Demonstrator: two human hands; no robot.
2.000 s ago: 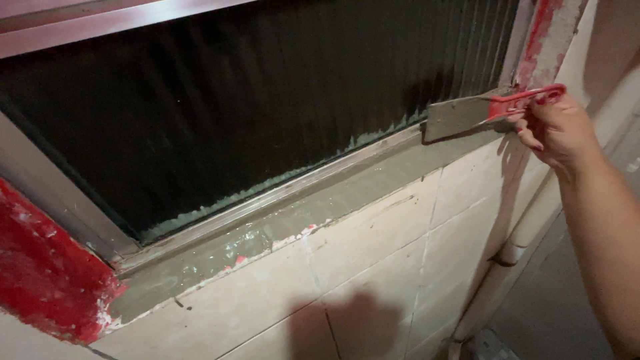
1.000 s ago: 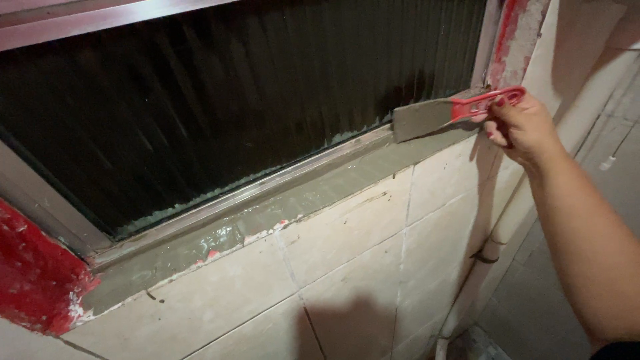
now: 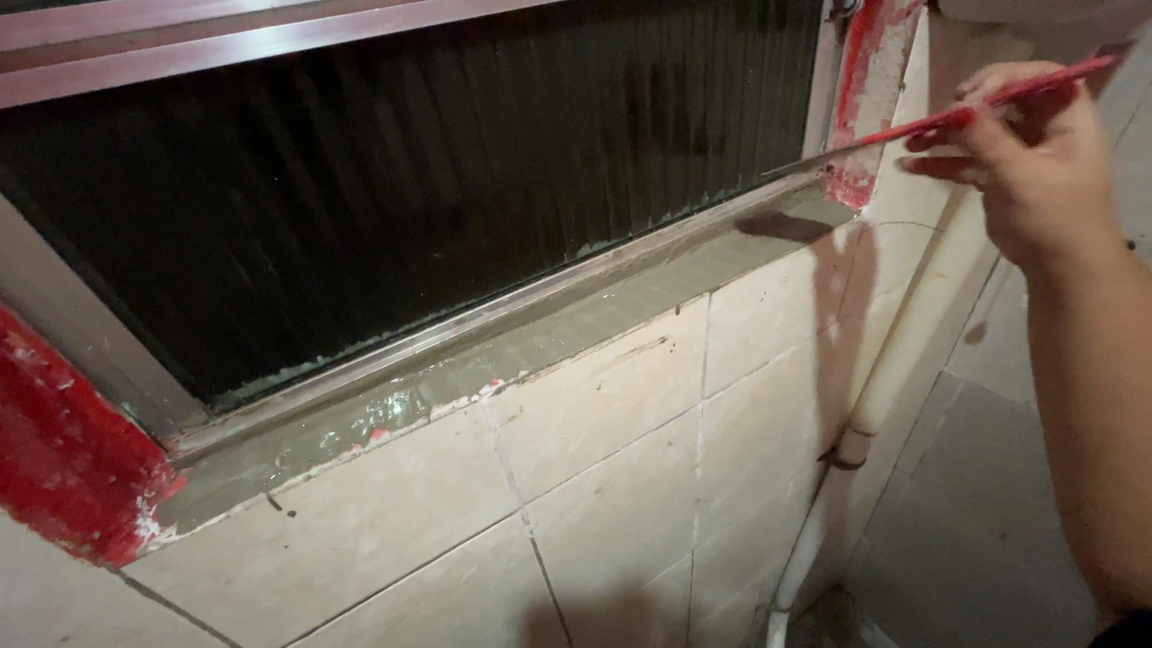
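Observation:
My right hand [image 3: 1035,162] grips the red handle of a putty knife [image 3: 954,117] at the upper right. Its blade is seen nearly edge-on and points left, over the right end of the window sill, where its shadow falls. Wet grey mortar [image 3: 504,351] coats the narrow sill, smoother toward the right and shinier and rougher toward the left. Behind the sill runs the aluminium window frame [image 3: 486,317] with a dark ribbed glass pane [image 3: 450,180]. My left hand is not in view.
Cream wall tiles [image 3: 612,450] lie below the sill, with chipped edges. Red-painted reveals [image 3: 63,441] flank the window on both sides. A white pipe [image 3: 886,360] runs down the wall at the right, beside grey floor tiles [image 3: 963,504].
The putty knife has come up off the mortar, where its blade rested before, and has turned nearly edge-on. My right hand has risen with it. The view has shifted somewhat.

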